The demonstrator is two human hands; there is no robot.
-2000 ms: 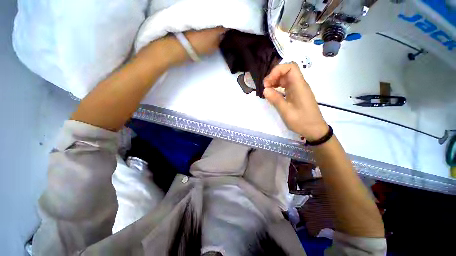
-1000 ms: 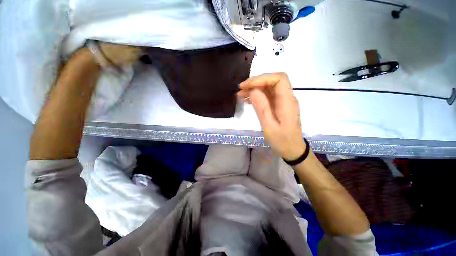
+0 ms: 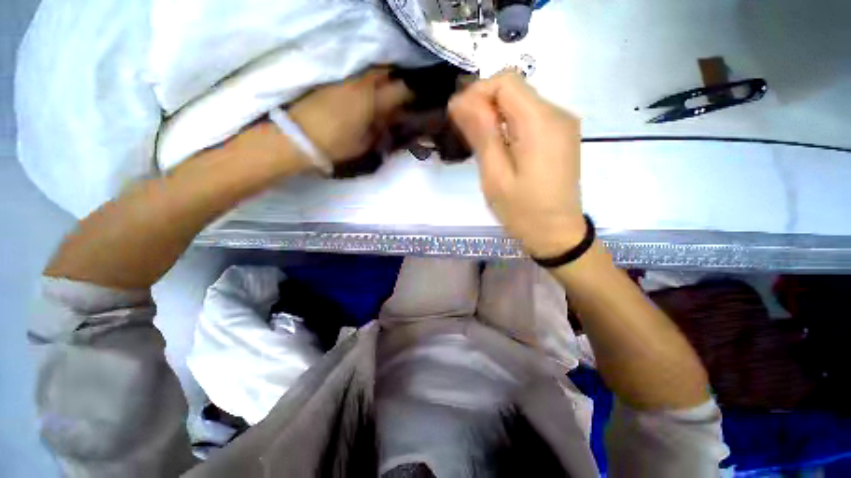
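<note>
A dark brown cloth piece (image 3: 431, 91) is bunched between my hands, just below the machine head, at the edge of the white garment (image 3: 252, 56). My left hand (image 3: 350, 117) grips the cloth's left part; its fingers are blurred and partly hidden by the cloth. My right hand (image 3: 527, 154) is at the cloth's right end, fingers curled with the fingertips on the dark cloth. The white garment is heaped on the table at the left, behind my left forearm. The needle area is cut off by the top edge.
The sewing machine head (image 3: 453, 28) shows at the top centre. Black thread snips (image 3: 706, 100) lie at the right beside a small brown piece (image 3: 714, 73). A ruled strip (image 3: 448, 246) runs along the table's front edge. White cloth (image 3: 247, 345) hangs below at the left, dark reddish cloth (image 3: 737, 341) at the right.
The brown cloth, spread flat one second ago, is now bunched up. My left hand has moved right, towards my right hand. My right hand has moved slightly up and right.
</note>
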